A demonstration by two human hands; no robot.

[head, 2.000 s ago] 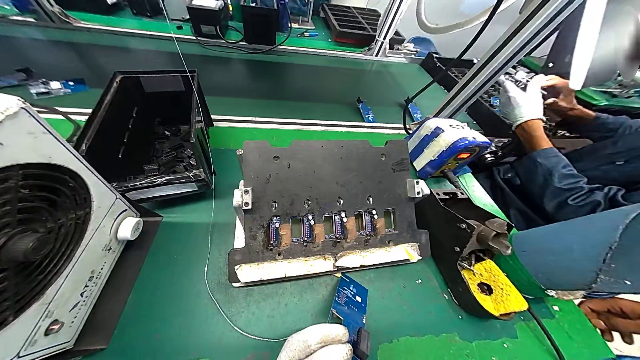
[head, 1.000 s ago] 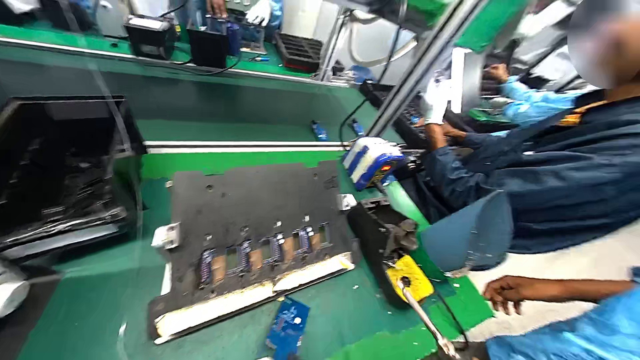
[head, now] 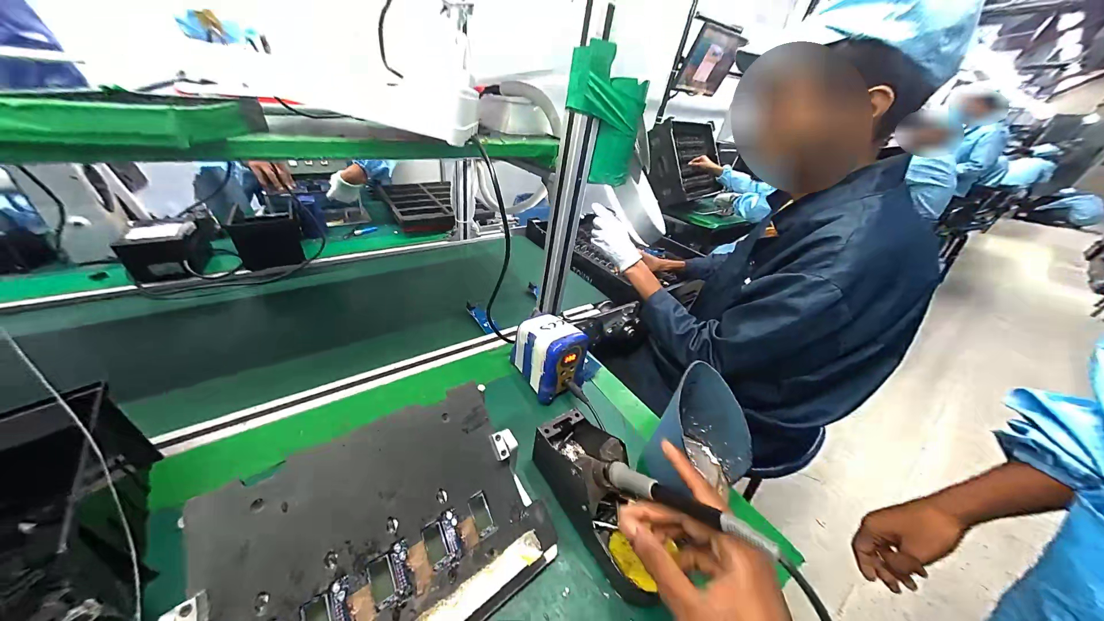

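Note:
My right hand [head: 707,561] is bare, at the bottom right of centre. Its fingers are spread around the soldering iron [head: 681,504], index finger raised; no closed grip shows. The iron's front end sits in the black holder [head: 573,483], above a yellow sponge [head: 632,561]. To the left lies a dark fixture plate [head: 345,483] with several small circuit boards [head: 392,573] in its slots. My left hand is out of view.
Behind the holder stands a blue and white soldering station [head: 549,355]. A black bin [head: 65,509] is at the left. A seated person [head: 802,293] works beyond a blue-grey funnel-shaped duct [head: 703,423]; another person's hand [head: 901,539] hangs at the right.
The view has swung right and up. My gloved left hand, seen two seconds ago beside a blue circuit board, has left the view, as has that board. My right hand now shows at the iron.

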